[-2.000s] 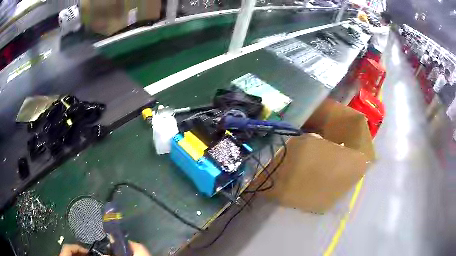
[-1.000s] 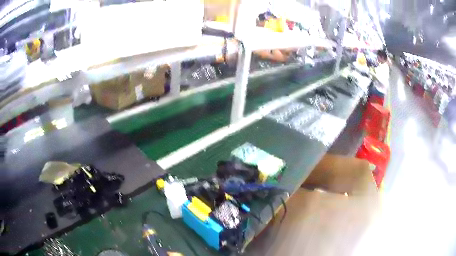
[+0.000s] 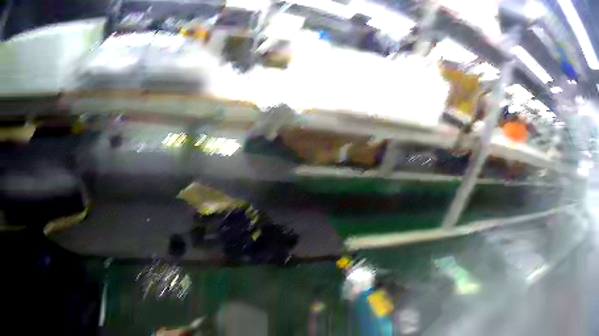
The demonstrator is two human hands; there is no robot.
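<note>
The picture is strongly blurred. A bit of skin, apparently my left hand [image 3: 180, 331], shows at the bottom edge, mostly cut off; what it holds cannot be told. My right hand is not in view. A loose heap of thin silver metal pieces [image 3: 164, 279] lies on the green mat just above the left hand. A grey smeared shape, probably the perforated screw tray [image 3: 243, 320], is to its right. A dark upright shape with a yellowish band, perhaps the electric screwdriver [image 3: 317, 318], stands out faintly further right, cut off below.
A pile of black parts [image 3: 253, 236] lies on the grey raised surface [image 3: 131, 233] beside a yellowish bag [image 3: 207, 198]. A white bottle [image 3: 359, 277] and blue-and-yellow box [image 3: 377, 312] are at lower right. A slanted post [image 3: 474, 170] and shelf stand behind.
The view has swung up and to the left, so the bench things sit further right and blur. The right hand has left the picture; skin at the bottom left has come in.
</note>
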